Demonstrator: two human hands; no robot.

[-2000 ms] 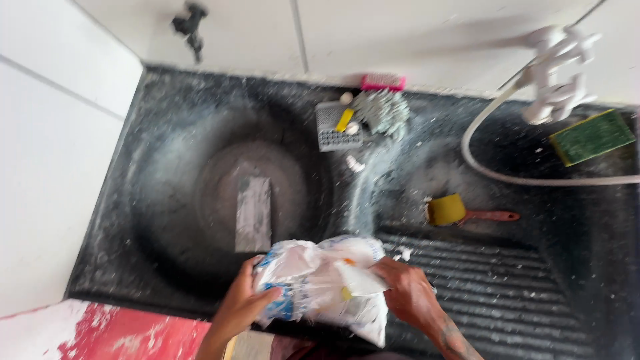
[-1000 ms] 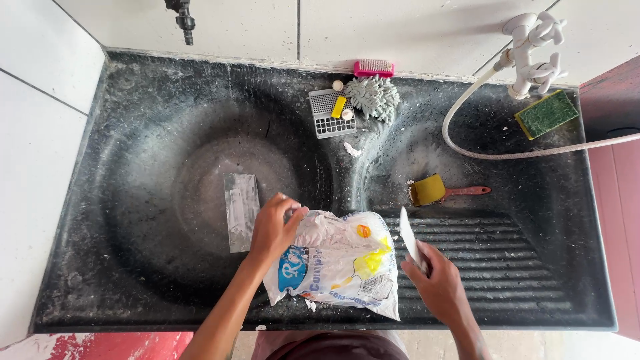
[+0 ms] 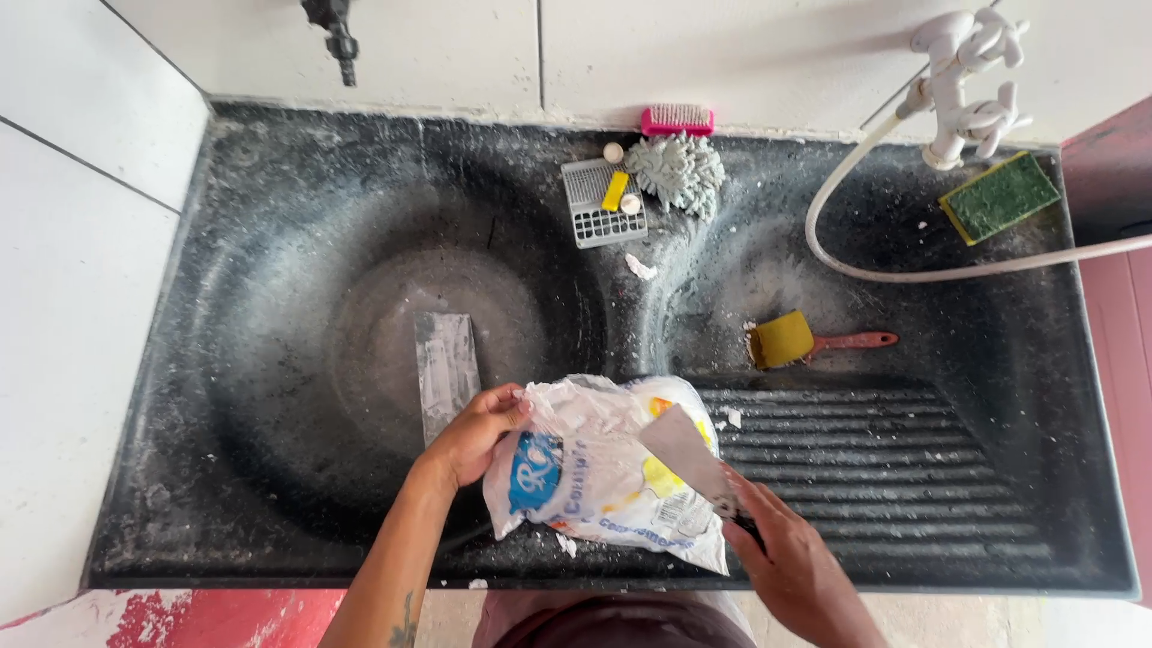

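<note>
A crumpled white plastic bag (image 3: 598, 468) with blue and yellow print lies across the front of a black double laundry sink (image 3: 270, 576). Fingers and thumb of my left hand (image 3: 472, 432) pinch the bag's upper left corner. My right hand (image 3: 787, 553) grips a putty knife (image 3: 688, 450) by its dark handle, with the flat metal blade over the bag's right part. Just beyond my left hand, a flat rectangular plate (image 3: 447, 364) smeared with white paste rests in the left basin. Whether the blade touches the bag, I cannot tell.
A brush with a yellow head and red handle (image 3: 850, 341) lies in the right basin, above the ridged washboard (image 3: 864, 477). Farther back are a grey plastic grid (image 3: 589, 184), a grey shaggy mitt (image 3: 675, 171), a pink brush (image 3: 677, 121), a green scouring sponge (image 3: 1001, 198) and a tap with a white hose (image 3: 832, 256).
The putty knife, upright to the right of the bag a second ago, now slants with its blade over the bag. My left hand stays at the bag's upper left.
</note>
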